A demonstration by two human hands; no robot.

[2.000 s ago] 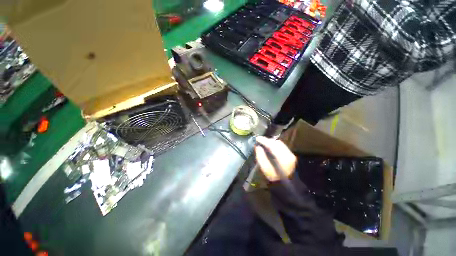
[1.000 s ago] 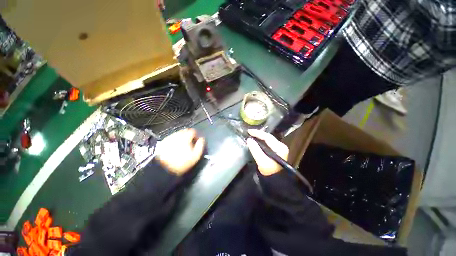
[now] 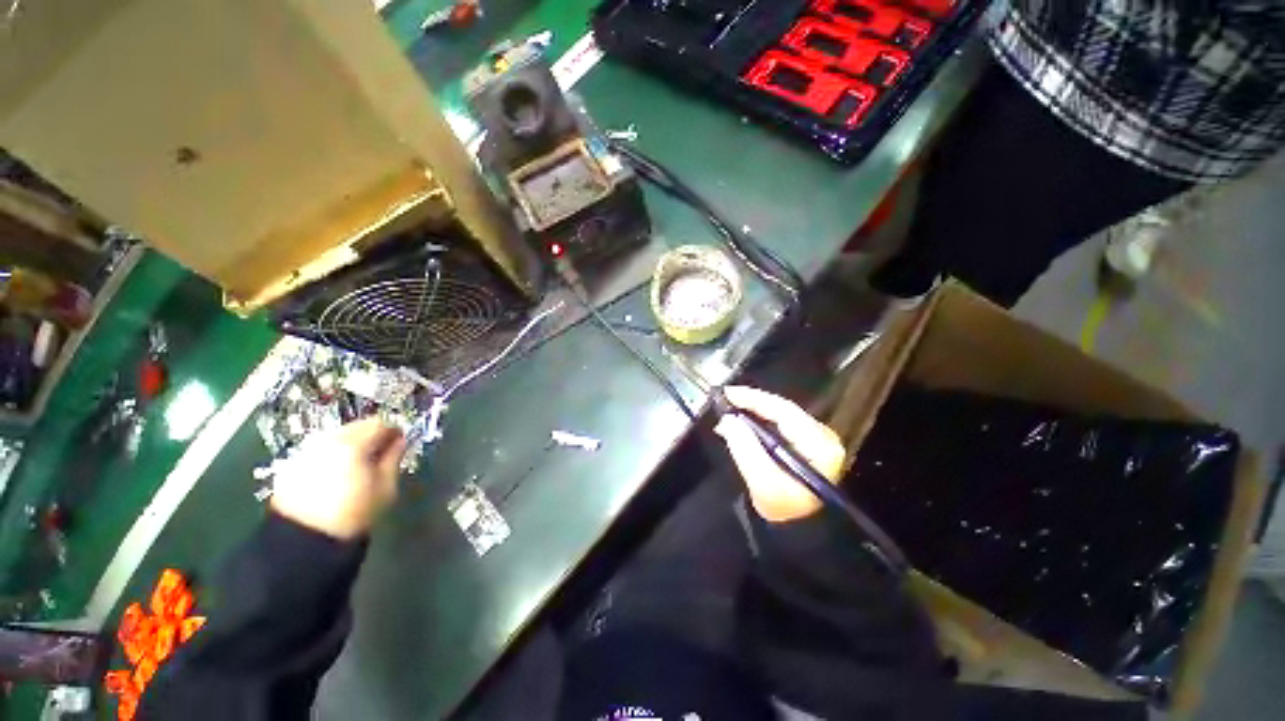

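My right hand [image 3: 784, 454] holds the black soldering iron [image 3: 824, 493] near the bench edge, its tip towards the yellow-green round tin or roll [image 3: 696, 296]. My left hand [image 3: 338, 476] is at the front of the pile of silver-white circuit boards [image 3: 313, 400]; its fingertips are blurred, and I cannot tell whether it holds a board. A single small board [image 3: 479, 518] lies on the green mat to the right of my left hand, with a thin wire running to a small white piece [image 3: 575, 441].
The fan [image 3: 409, 313] stands behind the boards under a cardboard flap [image 3: 233, 141]. The iron stand [image 3: 557, 183] is beside it. Orange housings [image 3: 152, 637] lie at lower left. A black tray [image 3: 789, 64], a person in plaid [image 3: 1127, 85] and a lined carton [image 3: 1043, 521] are right.
My left hand came into view, then moved left to the board pile. A single board and white piece now show on the mat. My right hand still holds the iron.
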